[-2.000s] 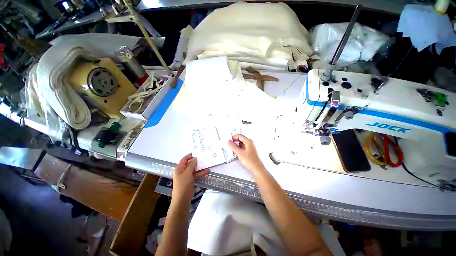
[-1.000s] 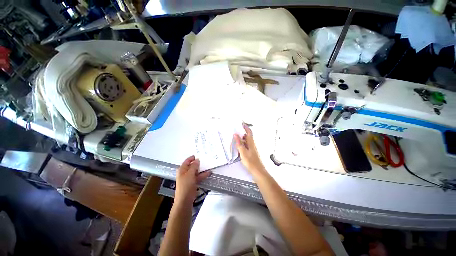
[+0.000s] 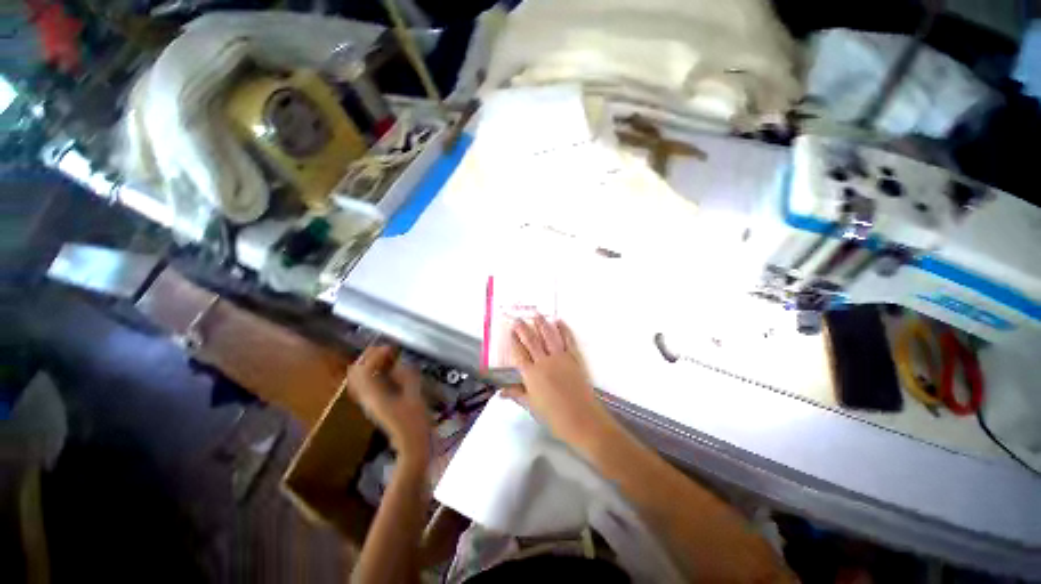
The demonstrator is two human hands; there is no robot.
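A small white pad or booklet with a pink left edge [image 3: 490, 324] lies flat near the table's front edge. My right hand [image 3: 548, 371] rests on its lower right part, fingers spread. I see no grip on it. My left hand [image 3: 390, 394] is blurred, off the table front and above an open wooden drawer [image 3: 322, 439]. Its fingers look partly curled, and I cannot tell if it holds anything. White cut fabric [image 3: 531, 126] lies behind the pad. A short dark tool [image 3: 608, 252] lies right of the fabric.
The sewing machine head [image 3: 913, 222] stands at right, with a black phone [image 3: 862, 356] and red and yellow scissors [image 3: 961, 376] near it. Cream fabric [image 3: 651, 51] is piled behind. A yellowish machine part [image 3: 299, 131] is at far left. White cloth [image 3: 497, 465] covers my lap.
The view has shifted. The written white sheet is no longer visible, and the pink-edged pad now shows. My left hand has left the paper and moved down-left over the drawer.
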